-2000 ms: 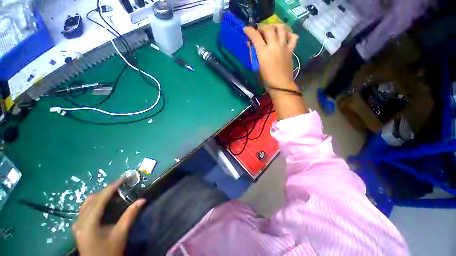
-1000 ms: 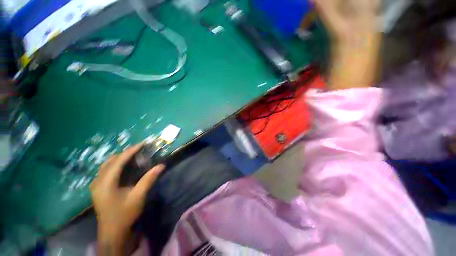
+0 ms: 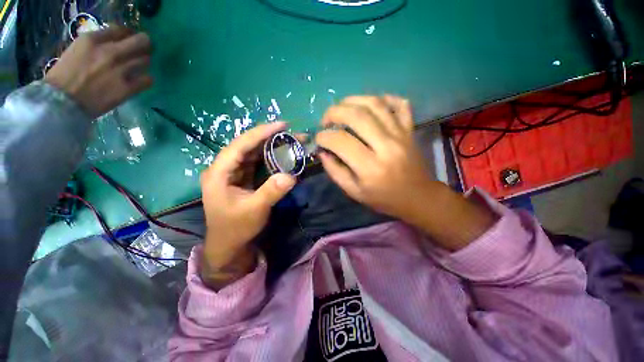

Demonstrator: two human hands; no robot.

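My left hand (image 3: 236, 187) holds a round black case with a silver rim (image 3: 285, 155) between thumb and fingers, just over the front edge of the bench. The inside of the case looks pale. My right hand (image 3: 371, 152) is beside the case on its right, fingers bent and fingertips together at a small part by the rim. That part is mostly hidden by the fingers and cannot be made out.
White scraps (image 3: 229, 124) and dark tweezers (image 3: 185, 129) lie on the green mat (image 3: 233, 56). Another person's hand (image 3: 106, 67) reaches over a clear tray at left. Red and black leads (image 3: 127, 194) run below it. A red tray (image 3: 558, 145) with black cable is at right.
My right hand has come back from the blue box at upper right to the case. The view has shifted down and left, and another person's arm now shows at left.
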